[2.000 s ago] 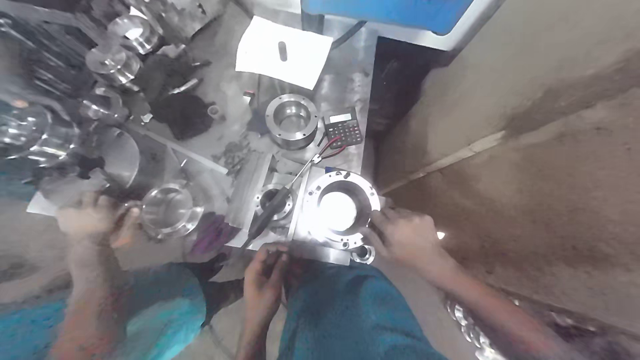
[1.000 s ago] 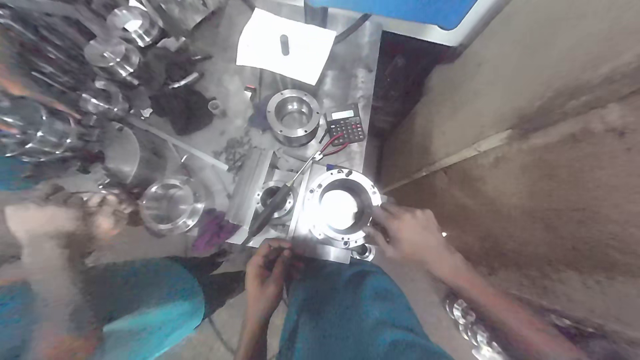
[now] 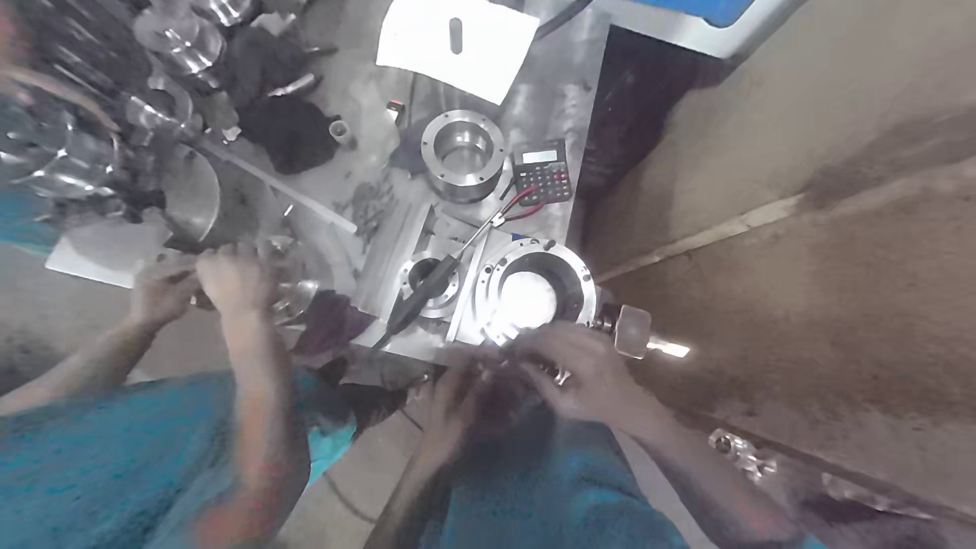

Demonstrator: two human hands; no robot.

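Note:
My left hand (image 3: 454,400) and my right hand (image 3: 583,366) are close together at the table's near edge, both blurred; whether they grip something small between them is unclear. Just beyond my right hand lies a large bolted metal ring housing (image 3: 583,282), its bore brightly lit. A tool with a squarish metal block (image 3: 633,332) and a bright tip points right beside it. Left of the housing, a black-handled soldering-iron-like tool (image 3: 419,301) lies across a smaller flanged ring (image 3: 408,274). Pliers with red handles (image 3: 522,202) rest against a calculator (image 3: 542,171).
Another flanged metal cylinder (image 3: 463,156) stands farther back, near a white paper (image 3: 488,53) with a dark pin. On the left, a co-worker's hands (image 3: 236,282) are among shiny machined parts, near a dark red cloth (image 3: 332,324). A brown wall-like surface (image 3: 801,305) is at right.
My right hand has left the housing's right side and come to my left hand. The block-shaped tool now shows beside the housing. The co-worker's hands have moved right.

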